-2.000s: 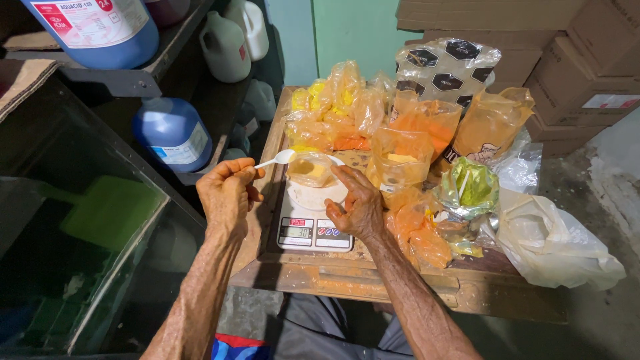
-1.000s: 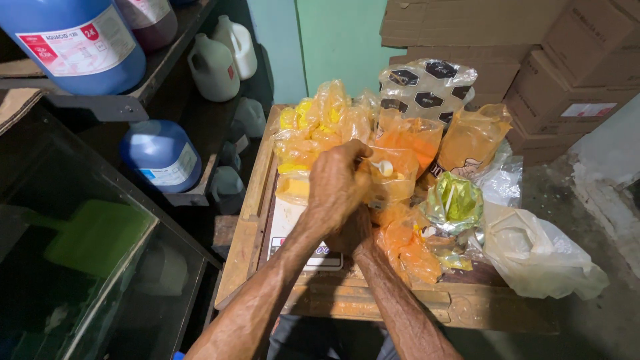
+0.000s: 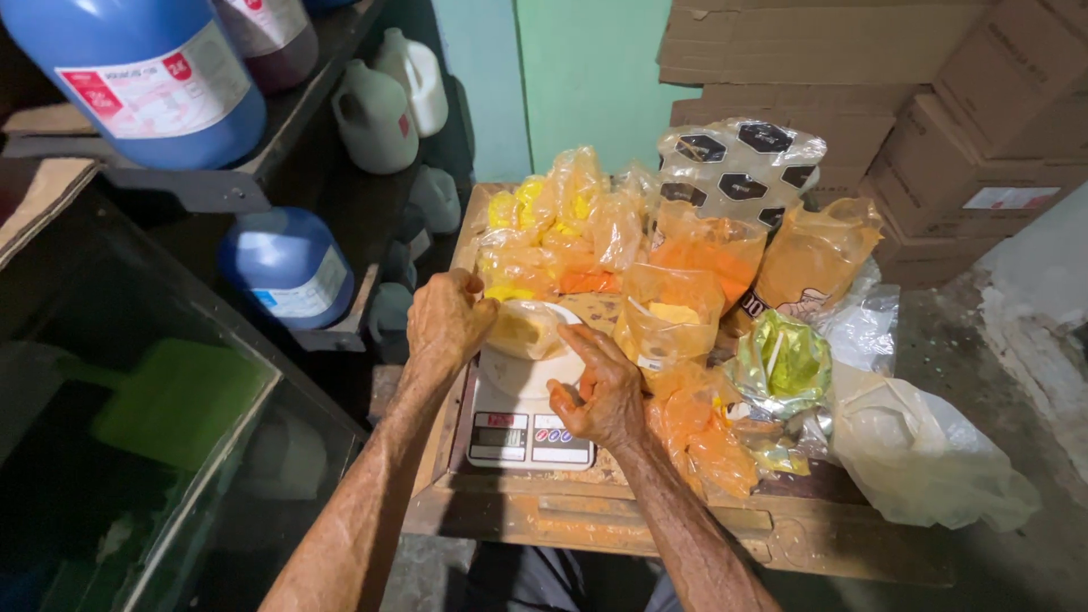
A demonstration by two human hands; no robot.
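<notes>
A digital kitchen scale (image 3: 531, 442) lies on the wooden table, with a clear plastic bag (image 3: 527, 330) holding some pale yellow powder on its round white platform. My left hand (image 3: 446, 319) pinches the bag's left edge. At the bag's right edge is my right hand (image 3: 599, 387), thumb and index finger apart; whether it grips the plastic is unclear. Just right of it stands an open orange-tinted bag (image 3: 671, 319) of yellow powder. Behind are knotted bags of yellow powder (image 3: 552, 212) and a bag of orange powder (image 3: 705, 255).
A green foil bag (image 3: 782, 361) and a whitish plastic bag (image 3: 918, 442) lie at the table's right. Blue jugs (image 3: 285, 268) and white jugs (image 3: 374, 119) stand on dark shelves at left. Cardboard boxes (image 3: 977, 170) are stacked behind right. A glass-sided case (image 3: 204, 493) is near my left arm.
Two seconds ago my left hand held a white plastic spoon, which is no longer in it. My hands have moved back from over the orange-tinted bags to both sides of the bag on the scale.
</notes>
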